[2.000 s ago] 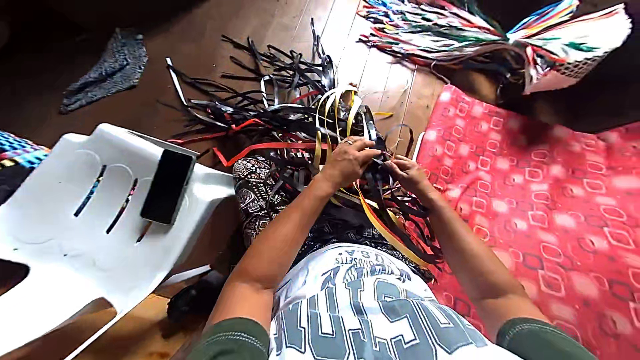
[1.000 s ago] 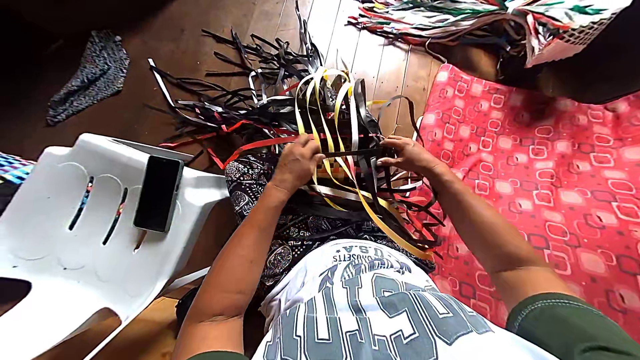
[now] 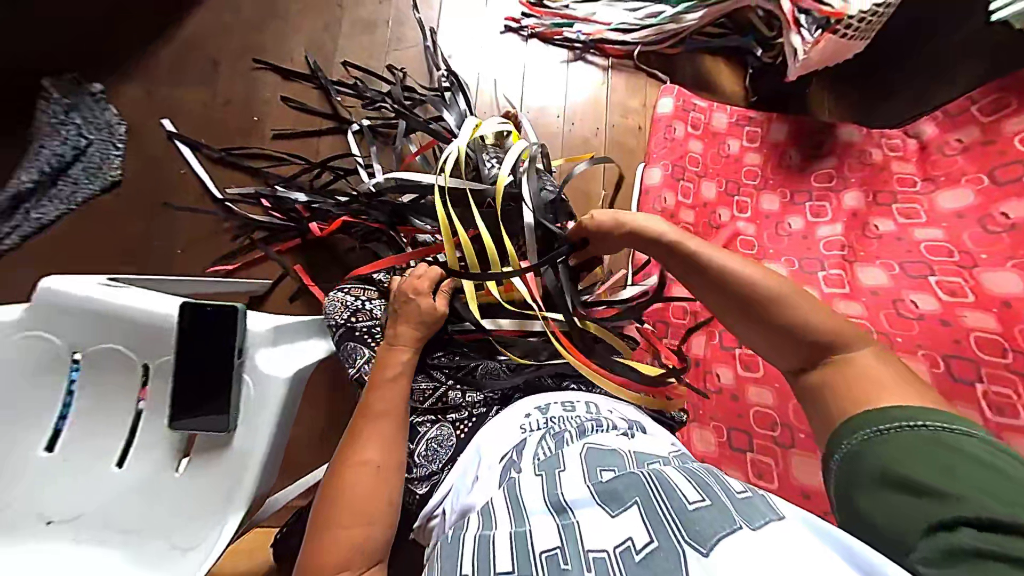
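Many long flat strips, black, silver, red and yellow, lie in a loose tangle over my lap and the floor, partly woven together. Yellow strips (image 3: 484, 236) arch up in loops between my hands. A black strip (image 3: 512, 274) runs across them from one hand to the other. My left hand (image 3: 418, 302) has its fingers closed at that strip's left end, above the patterned cloth on my lap (image 3: 436, 392). My right hand (image 3: 604, 234) pinches the strip at its right end, beside more black strips; its fingertips are partly hidden.
A white plastic chair (image 3: 280, 352) with a dark phone (image 3: 206, 366) on it stands at the left. Red patterned fabric (image 3: 768, 240) spreads at the right. Another bundle of strips (image 3: 680, 24) lies at the top right, and a grey cloth (image 3: 68, 156) lies on the wooden floor (image 3: 216, 96).
Two seconds ago my hands were close together at the strips; they have moved apart, with a black strip now stretched between them. The yellow strips stand in wider loops.
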